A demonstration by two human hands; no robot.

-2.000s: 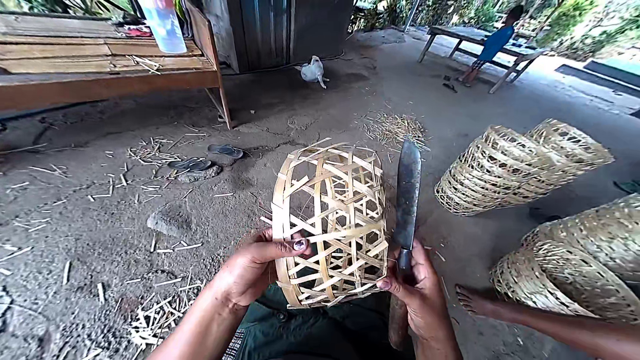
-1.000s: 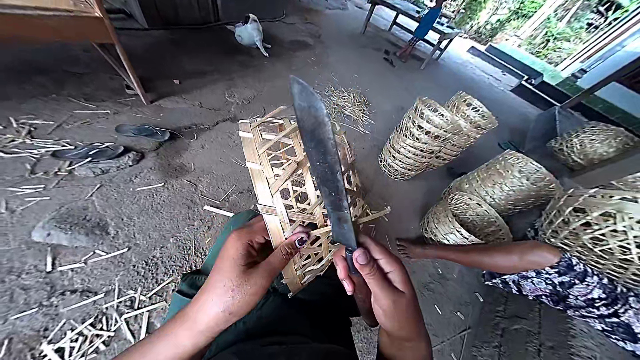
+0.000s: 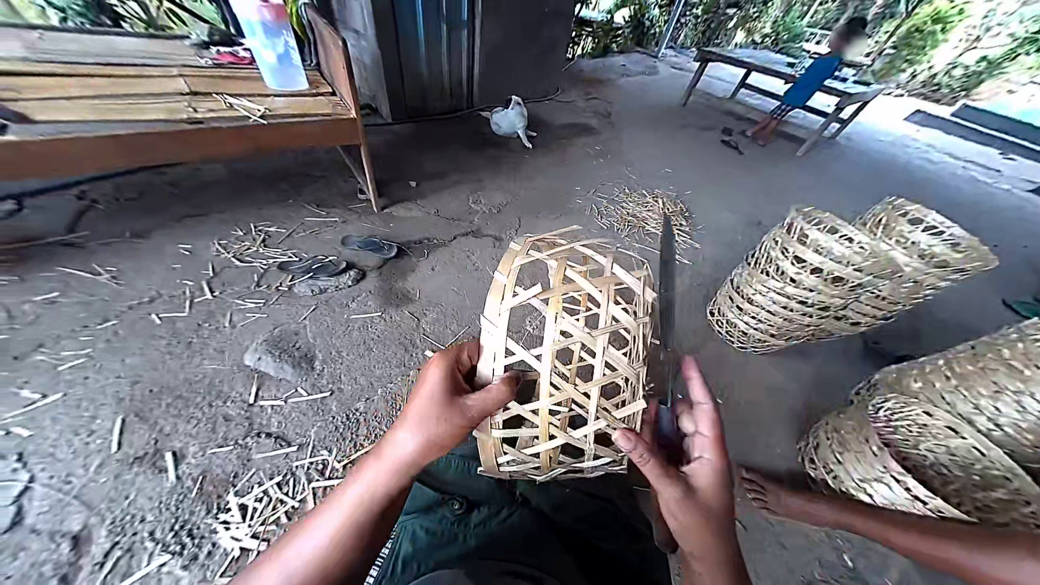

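An open-weave bamboo basket (image 3: 561,357) lies on its side above my lap, its crossed strips leaving wide gaps. My left hand (image 3: 455,402) grips its left edge, thumb on the strips. At the basket's lower right, the thumb of my right hand (image 3: 686,459) touches the weave. That same hand holds a long knife (image 3: 667,284), blade pointing up and away along the basket's right side. The knife's handle is partly hidden by my palm and fingers.
Nested woven baskets (image 3: 812,276) lie at right, with more baskets (image 3: 918,455) near another person's leg (image 3: 886,512). Bamboo offcuts (image 3: 260,504), a stone (image 3: 280,353) and sandals (image 3: 370,246) are on the ground. A bamboo bench (image 3: 162,146) stands at upper left, a white animal (image 3: 510,122) beyond.
The knife crossed in front of the basket one second ago; now it is beside the basket's right edge. The view has swung back left and up.
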